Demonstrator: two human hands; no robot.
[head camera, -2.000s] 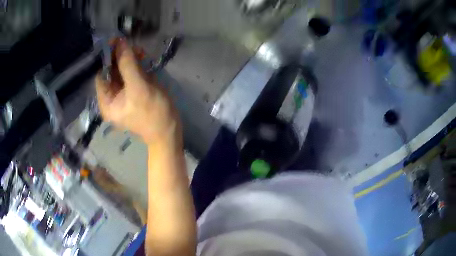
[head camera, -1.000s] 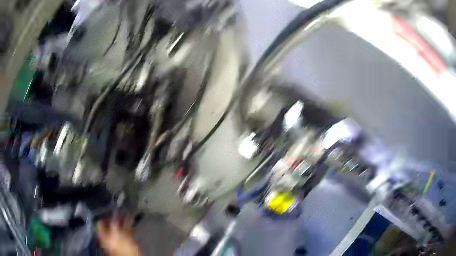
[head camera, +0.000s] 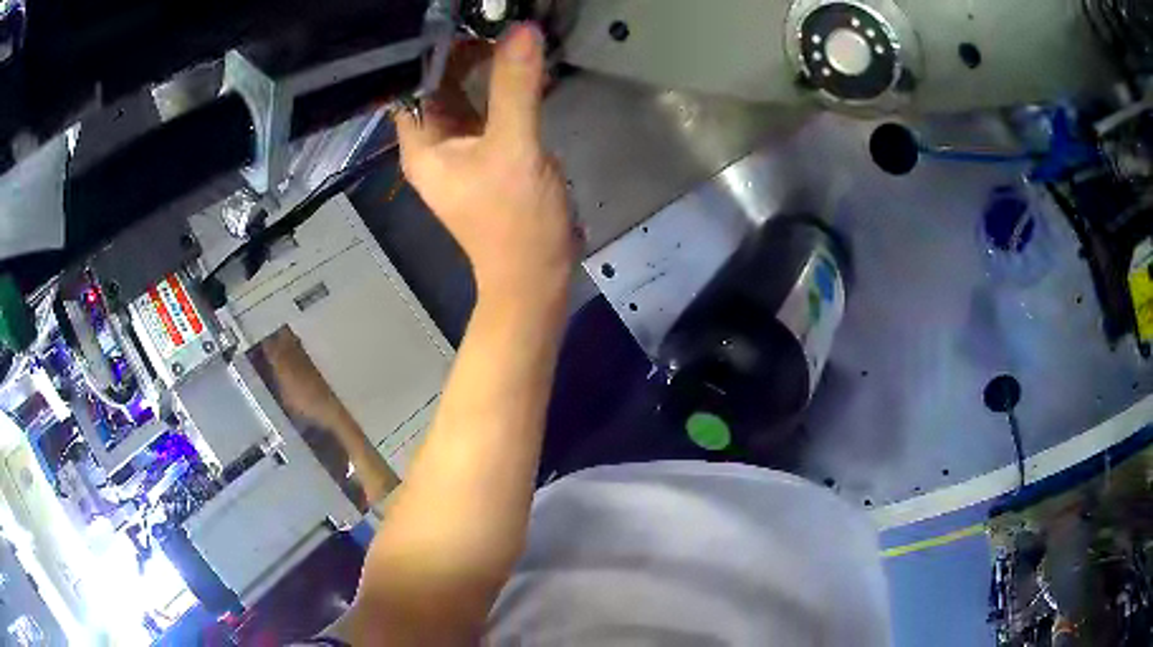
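My left hand (head camera: 493, 190) reaches up to the front edge of the rotary indexing table (head camera: 708, 51), beside the dark bars with a silver bracket (head camera: 259, 120). The thumb points up and stands apart from the curled fingers, whose tips are partly hidden. A small round part with a bright centre (head camera: 491, 10) shows just above the fingers, cut by the top edge. I cannot tell whether the hand grips anything. A station fixture (head camera: 845, 53) with a dark ring and silver centre sits on the table at upper right. My right hand is not in view.
A black bottle or cylinder (head camera: 746, 354) with a green dot stands on the metal base plate (head camera: 910, 341). A white equipment cover (head camera: 316, 303) with a reflection is at left, near a red-labelled box (head camera: 175, 322). A blue hose (head camera: 974, 154) and yellow-labelled part (head camera: 1142, 297) are at right.
The view swung away to blurred cables and machinery, then back to the table edge. Compared with the oldest frame, my left hand appears further right and the station fixture shows at the top.
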